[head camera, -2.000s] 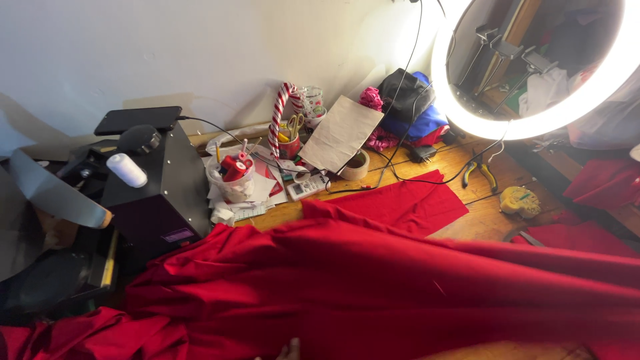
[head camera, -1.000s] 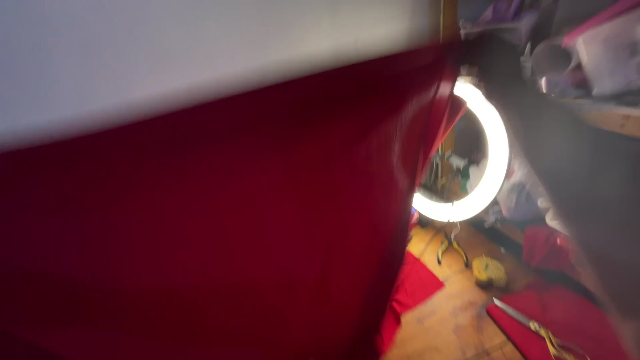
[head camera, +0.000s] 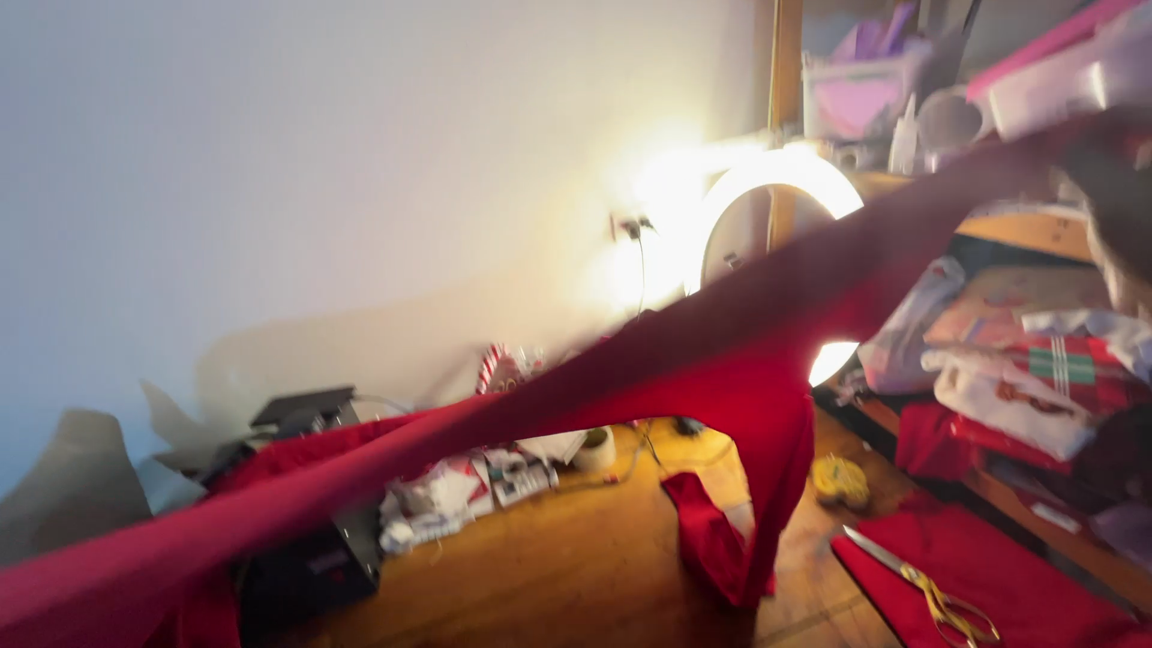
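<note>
A long red cloth (head camera: 648, 387) stretches in the air from the lower left corner to the upper right, with a fold hanging down near the middle. At the upper right edge, its raised end meets a blurred dark shape, perhaps my right sleeve; my right hand and its grip cannot be made out. My left hand is out of view, and the cloth runs past the left edge. Gold-handled scissors (head camera: 922, 576) lie with blades apart on a flat red cloth piece (head camera: 1017, 571) at the lower right. Near them is a yellow pincushion-like object (head camera: 840, 481).
Behind the cloth stands a lit ring light (head camera: 787, 166). A black box-shaped device (head camera: 310, 576) is at the left, beside papers and small items (head camera: 432, 504) and a tape roll (head camera: 596, 448) on the wooden table (head camera: 540, 576). Shelves with containers and folded textiles (head camera: 1017, 396) are at the right.
The red cloth, spread over the table two seconds ago, is now raised and drawn into a long diagonal band, uncovering wooden tabletop. The view has swung up and right.
</note>
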